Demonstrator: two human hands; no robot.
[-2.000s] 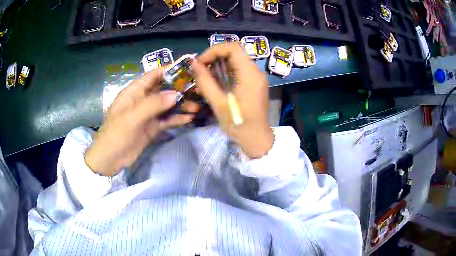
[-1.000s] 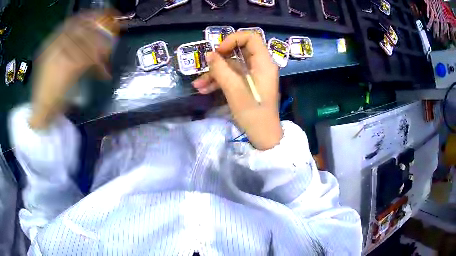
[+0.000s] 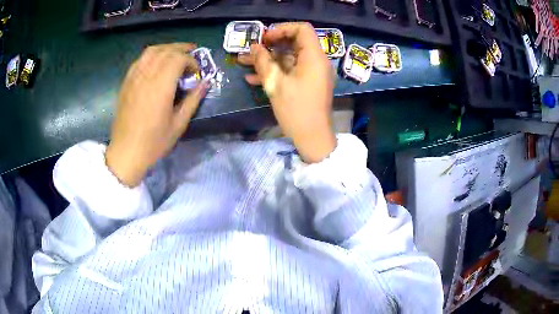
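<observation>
My left hand [image 3: 150,107] has its fingers and thumb around a smartwatch case [image 3: 205,61] with a pale rim, low over the bench. A crinkled clear strip [image 3: 217,83] lies beside its thumb. My right hand [image 3: 300,92] is blurred; a pale handle end, likely the tweezers [image 3: 276,83], shows against it, with the tips hidden. Its thumb and fingers are at the lower right edge of another open case [image 3: 244,35]. Several open cases with yellow and white insides, one of them this case [image 3: 358,62], stand right of that hand.
A black foam tray [image 3: 214,17] with watch parts spans the bench's back; another tray [image 3: 490,86] is at the right. Two small yellow-white parts [image 3: 27,70] lie far left. The white machine [image 3: 453,178] stands right of my smock, with a black block and brown nest on it.
My left hand came back from the far left onto the left case. My right hand moved slightly up and left. The case that was by its fingertips now sits farther back.
</observation>
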